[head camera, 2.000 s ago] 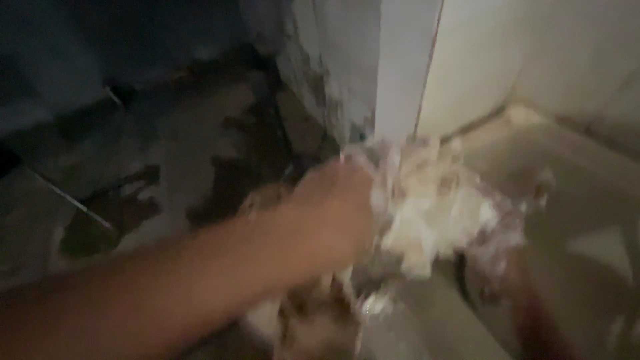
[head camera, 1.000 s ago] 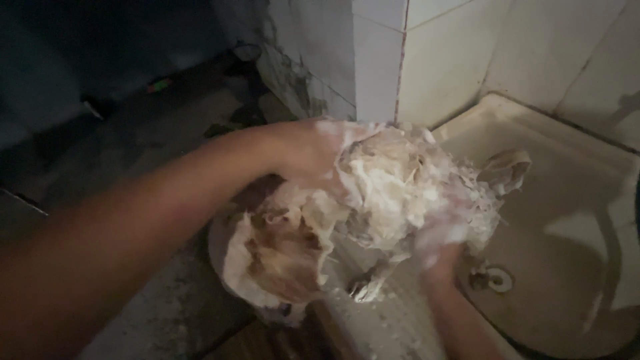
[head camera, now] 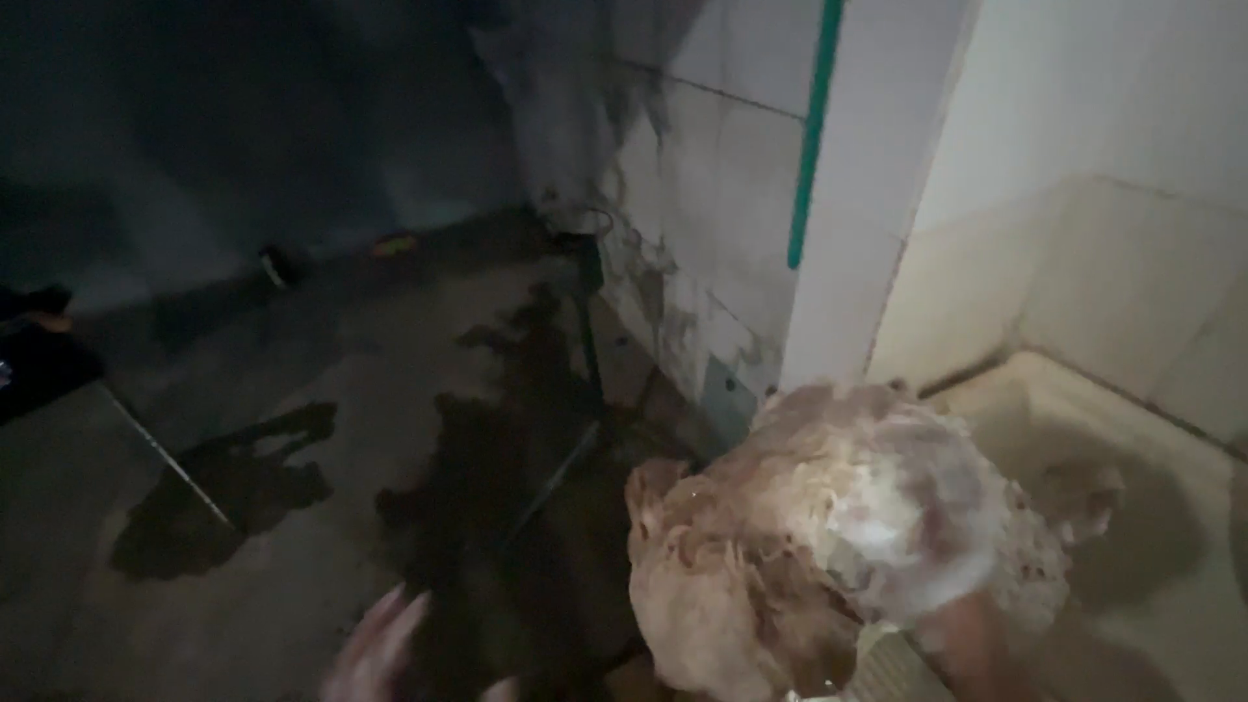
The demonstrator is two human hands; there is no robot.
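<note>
A wet, lathered animal with pale curly fur, which looks like a small dog (head camera: pixel 741 556), stands at the lower right by a cream ceramic basin (head camera: pixel 1033 375). White foam covers its back and side. My right hand (head camera: pixel 936 546), blurred and coated with suds, lies against its foamy side; the fingers are hard to make out. My left hand (head camera: pixel 380 643) is away from the animal, low in the view over the dark floor, its fingers apart and nothing seen in them. Part of that hand is cut off by the bottom edge.
A tiled wall with a pale corner (head camera: pixel 858 195) rises behind the animal, and a green pole or pipe (head camera: pixel 814 146) runs down it. Wet patches darken the concrete floor (head camera: pixel 322 390). A dark object with a thin rod (head camera: pixel 166 453) is at the far left.
My left hand has come off the animal's foamy fur, where it was one second ago, and is now lower left. My right hand remains at the animal. The view has shifted left.
</note>
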